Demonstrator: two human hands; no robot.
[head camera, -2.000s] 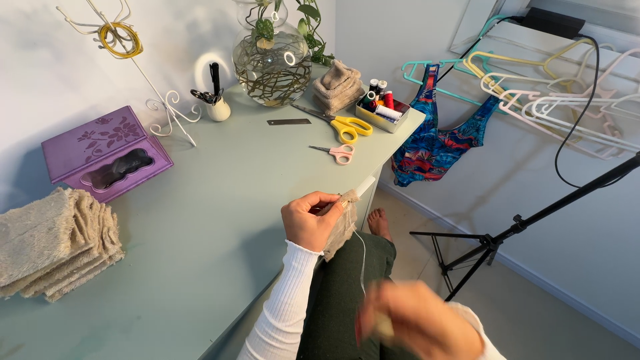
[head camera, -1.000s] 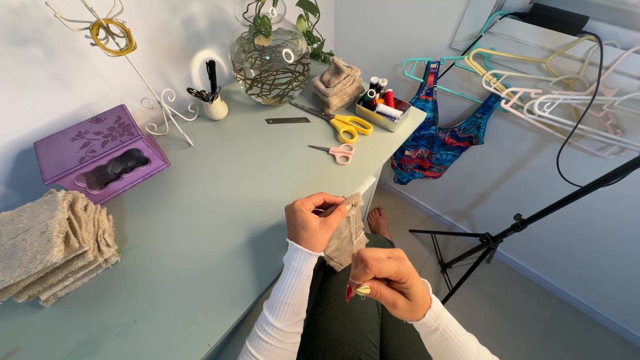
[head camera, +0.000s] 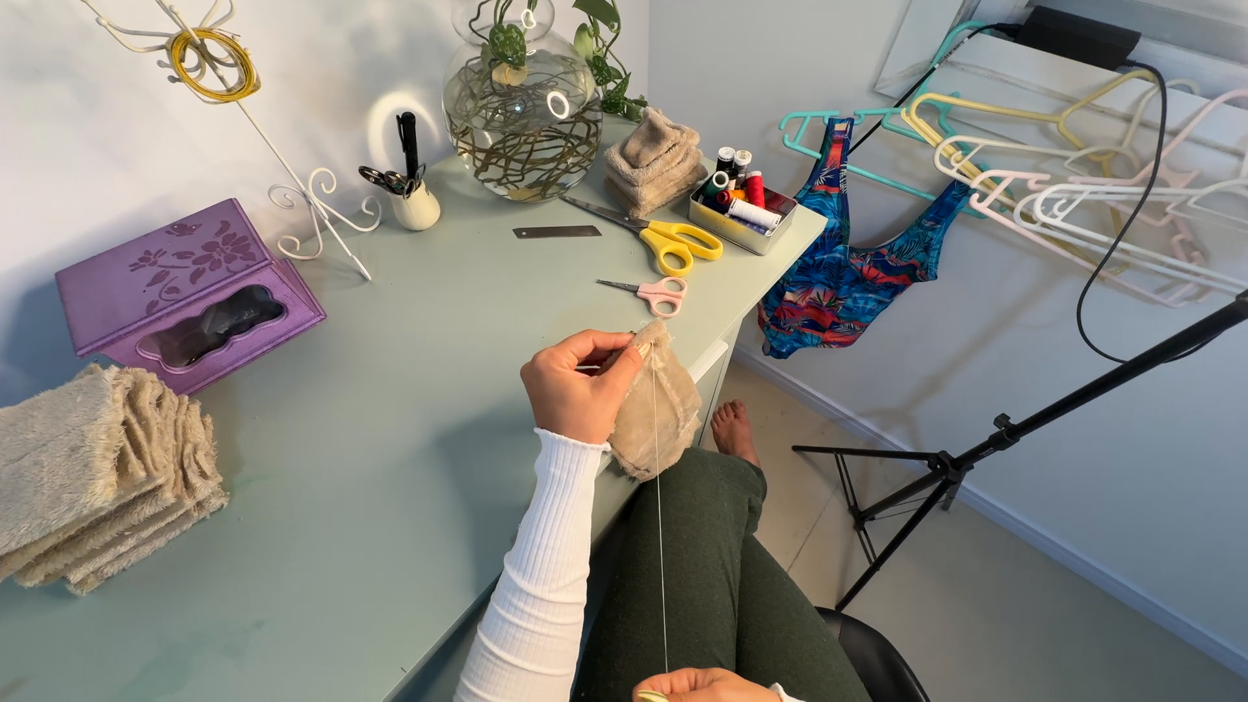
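My left hand (head camera: 583, 383) pinches the top edge of a beige plush fabric piece (head camera: 655, 414) just beyond the table's front edge, above my lap. A pale thread (head camera: 660, 546) runs taut from the fabric's top down to my right hand (head camera: 707, 685), which is partly cut off at the bottom of the view. Its fingers are closed on the thread; whether a needle is in them is hidden. Pink-handled small scissors (head camera: 661, 296) lie on the table just beyond the fabric, with larger yellow-handled scissors (head camera: 680, 244) behind them.
On the table (head camera: 322, 507) are a stack of beige fabric (head camera: 107, 468), a purple box (head camera: 185, 283), a dark metal strip (head camera: 557, 232), folded fabric (head camera: 651, 166), a tin of thread spools (head camera: 746, 219), a glass vase (head camera: 522, 127) and a pen pot (head camera: 416, 207). A black tripod (head camera: 946, 468) stands right.
My right hand has moved from beside the fabric down to the bottom of the view, and the thread between the hands is now straight. My left hand still holds the fabric.
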